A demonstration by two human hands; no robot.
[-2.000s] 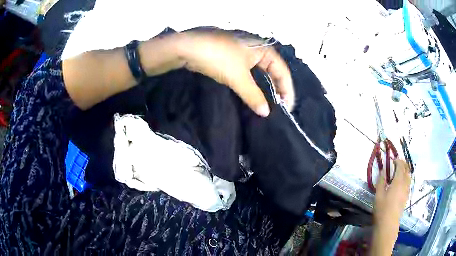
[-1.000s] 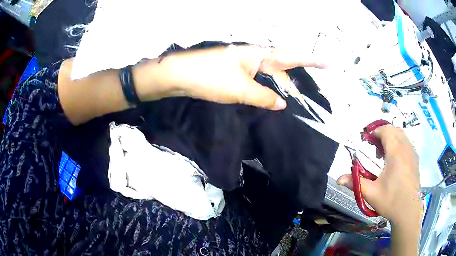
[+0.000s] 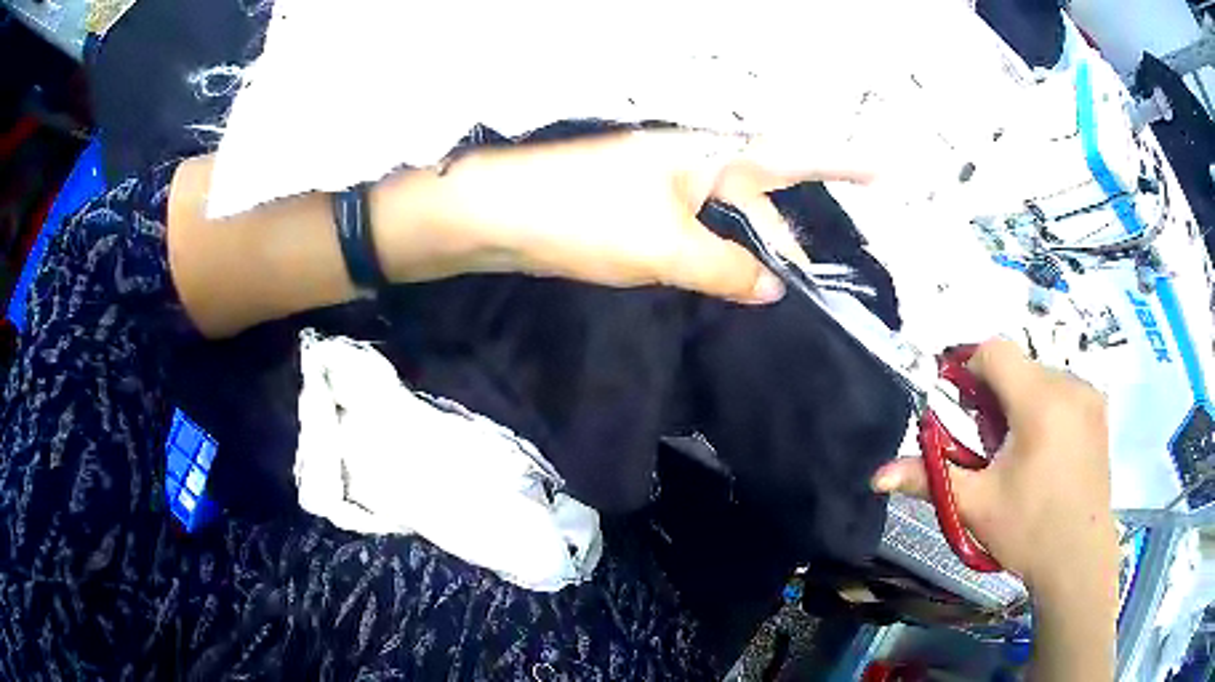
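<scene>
My left hand [image 3: 626,213] lies across the dark cloth [image 3: 786,386] and pinches its pale raw edge between thumb and fingers, with the forefinger stretched out to the right. My right hand [image 3: 1033,460] holds the red-handled scissors [image 3: 943,493]. Their silver blades point up and left along the cloth edge, with the tips close to my left thumb. The blades look nearly together; whether cloth lies between them I cannot tell. A white padded piece [image 3: 426,466] hangs over my lap, below the dark cloth.
The white sewing machine [image 3: 1133,267] with a blue stripe stands at the right. White material [image 3: 533,67] spreads over the table behind my left arm. A ruler strip [image 3: 933,546] runs along the table's front edge. A blue crate [image 3: 193,466] shows at the left of my lap.
My right hand has picked the red scissors up from the table and brought them to the cloth edge. The blades have since closed up. My left forefinger has stretched out to the right.
</scene>
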